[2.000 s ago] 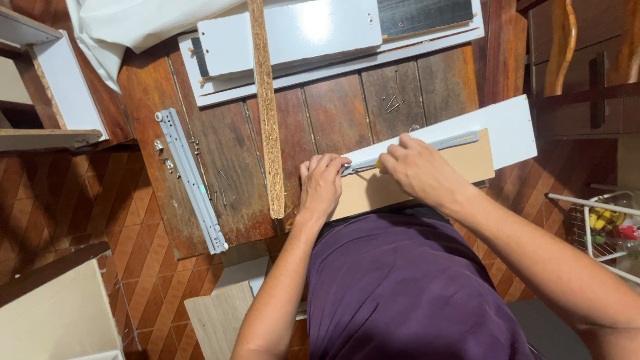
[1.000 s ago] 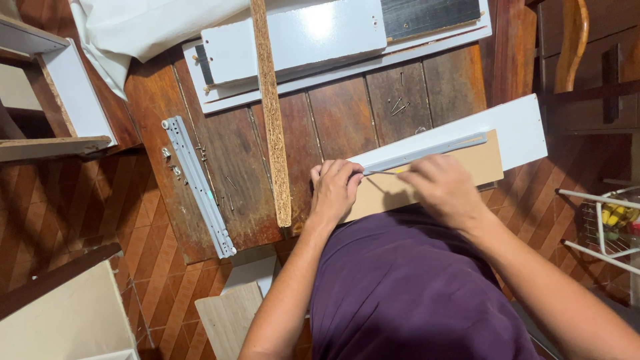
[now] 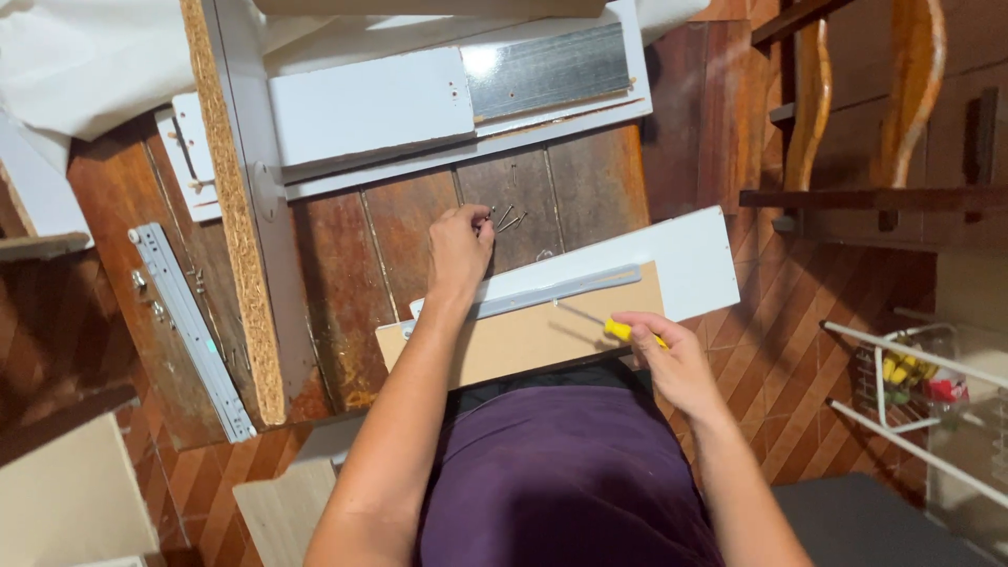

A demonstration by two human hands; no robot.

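Observation:
My right hand holds a screwdriver by its yellow handle, its shaft pointing left toward a metal drawer slide. That slide lies along a white board, beside a tan fibreboard panel near my lap. My left hand is at several loose screws on the wooden table, fingertips bent down; whether a screw is between them cannot be told. More metal drawer slides lie at the table's left, with small fittings next to them.
An upright white particleboard panel with a raw edge stands between my left hand and the left slides. White boards and a dark panel lie across the table's far side. Wooden chairs and a white wire rack are at the right.
My left hand has left the slide and reached forward to the loose screws. My right hand has drawn back toward me with the screwdriver. The view has shifted.

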